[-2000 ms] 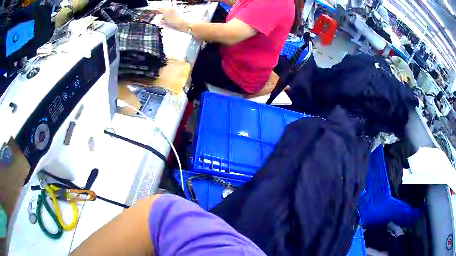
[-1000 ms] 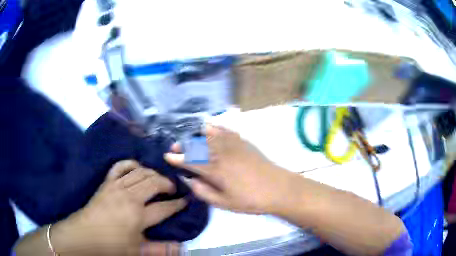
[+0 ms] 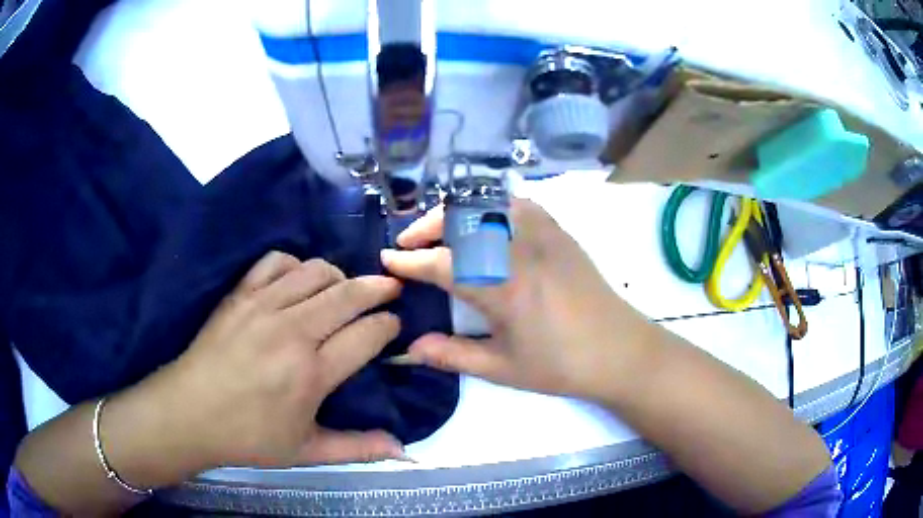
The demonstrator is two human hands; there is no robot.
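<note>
A dark navy cloth (image 3: 111, 238) lies on the white table from the left edge to under the machine's needle area (image 3: 390, 192). My left hand (image 3: 288, 359) lies on the cloth, fingers bent and pressing its folded part. My right hand (image 3: 547, 304) is at the cloth's right edge just in front of the needle area, thumb and fingertips on the fold. A grey-blue cylinder (image 3: 478, 238) hides part of my right fingers. The needle tip cannot be made out.
Green and yellow loop handles (image 3: 734, 293) and an orange-brown handled tool (image 3: 784, 293) lie right of my right hand. A mint-green piece (image 3: 813, 157) sits on brown card (image 3: 698, 132) on the machine. A ruler tape (image 3: 405, 493) runs along the front edge. Blue crate (image 3: 860, 445) at lower right.
The view has swung from the crates and a neighbouring person to the machine, and is sharper now. Both hands have come into view; since one second ago they stay on the cloth by the needle area.
</note>
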